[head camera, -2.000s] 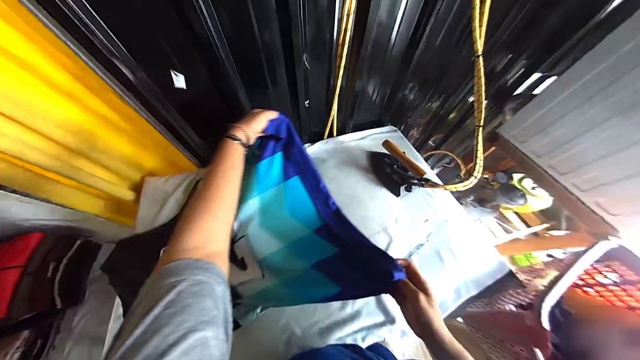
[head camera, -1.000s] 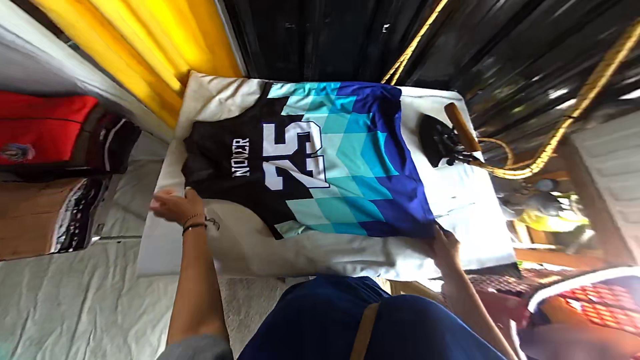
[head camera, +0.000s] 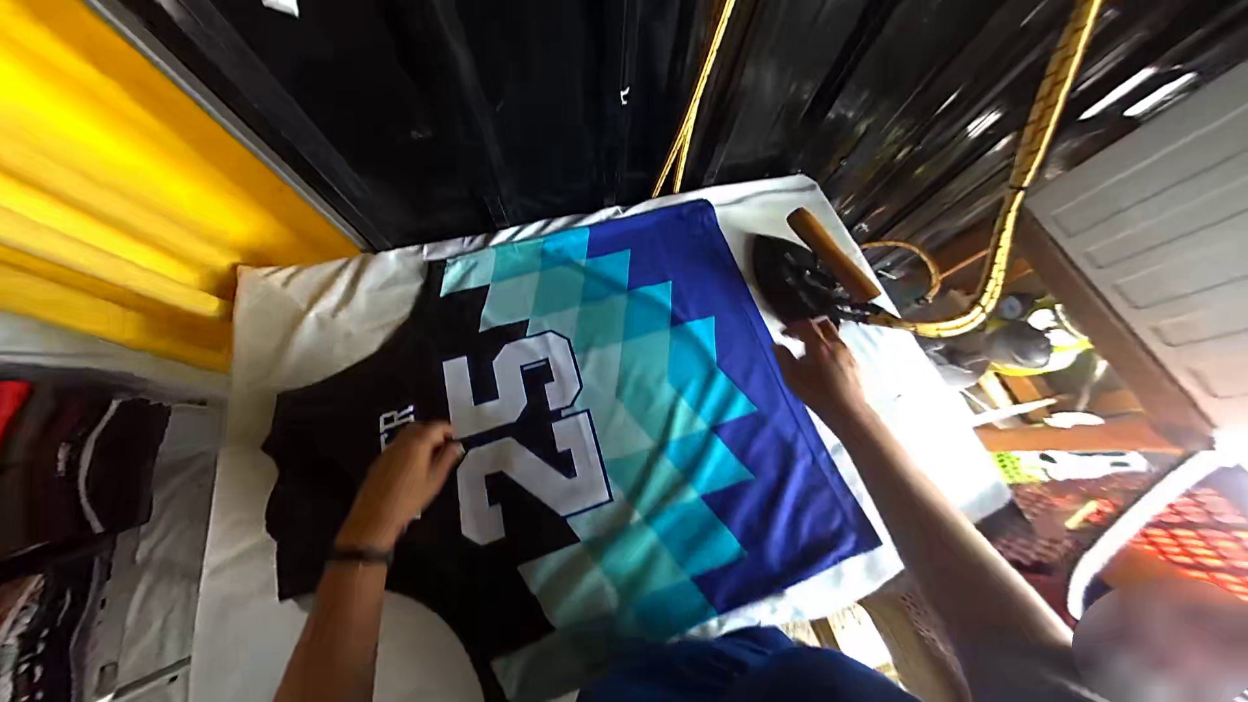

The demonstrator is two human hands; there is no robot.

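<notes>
A sleeveless sports jersey (head camera: 624, 419), black, teal and blue with a large white number, lies spread on a cloth-covered ironing table (head camera: 292, 292). My left hand (head camera: 414, 473) is over the black part beside the number, its fingers bent together; whether it pinches the fabric is unclear. Near the jersey's blue hem, my right hand (head camera: 819, 366) reaches to the near end of a black clothes iron (head camera: 785, 278) with a wooden handle (head camera: 832, 253). Its fingertips are by the iron's base, and whether they touch it is not plain.
A yellow-patterned cord (head camera: 1014, 205) runs from the iron up to the right. Black corrugated metal (head camera: 546, 107) stands behind the table, and a yellow curtain (head camera: 146, 175) at left. Folded dark garments (head camera: 88, 468) lie at the lower left. A red basket (head camera: 1189, 546) is at the right.
Two seconds ago both hands held the jersey raised; one second ago it lay flat. Since then my left hand has moved from the neck end toward the number, and my right from the hem corner to the iron.
</notes>
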